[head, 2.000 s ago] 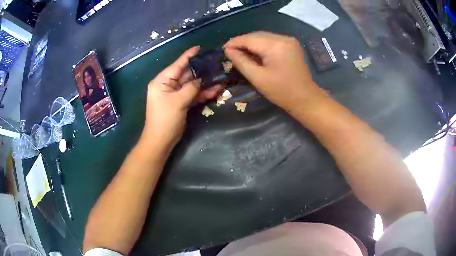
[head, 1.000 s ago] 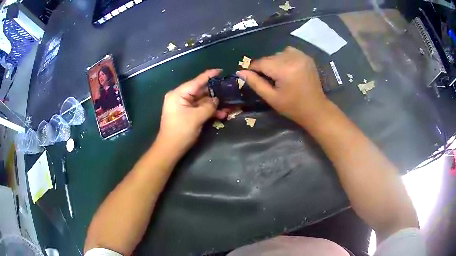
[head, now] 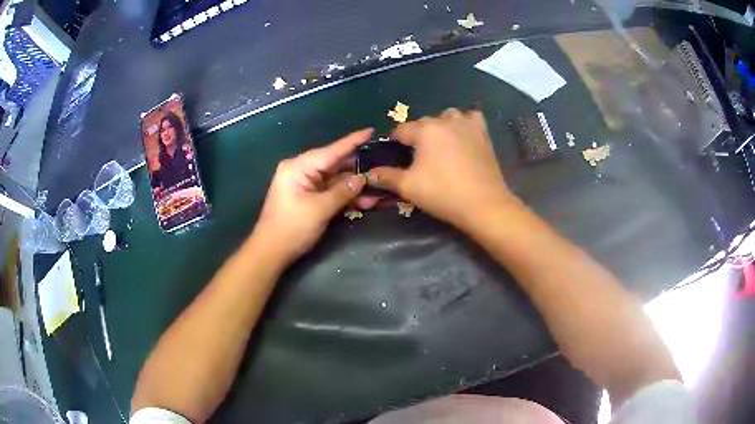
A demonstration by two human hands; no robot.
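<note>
A small black housing is held between both hands over the dark mat. My left hand grips its left end, fingers at the top edge and thumb below. My right hand grips its right end, with finger and thumb on its top and bottom edges. Small tan pieces lie around the hands: one beyond them, and others below, partly hidden by the fingers. The right end of the housing is hidden by my right hand.
A smartphone with a lit screen lies left. Clear cups, a pen-like tool and note paper are far left. White paper, a dark brown block, a stray tan piece and a brown sheet lie right.
My right hand has gone from pinching at a tan piece on the housing to gripping the housing's right end. The tan piece beyond the hands first showed one second ago. The view has shifted.
</note>
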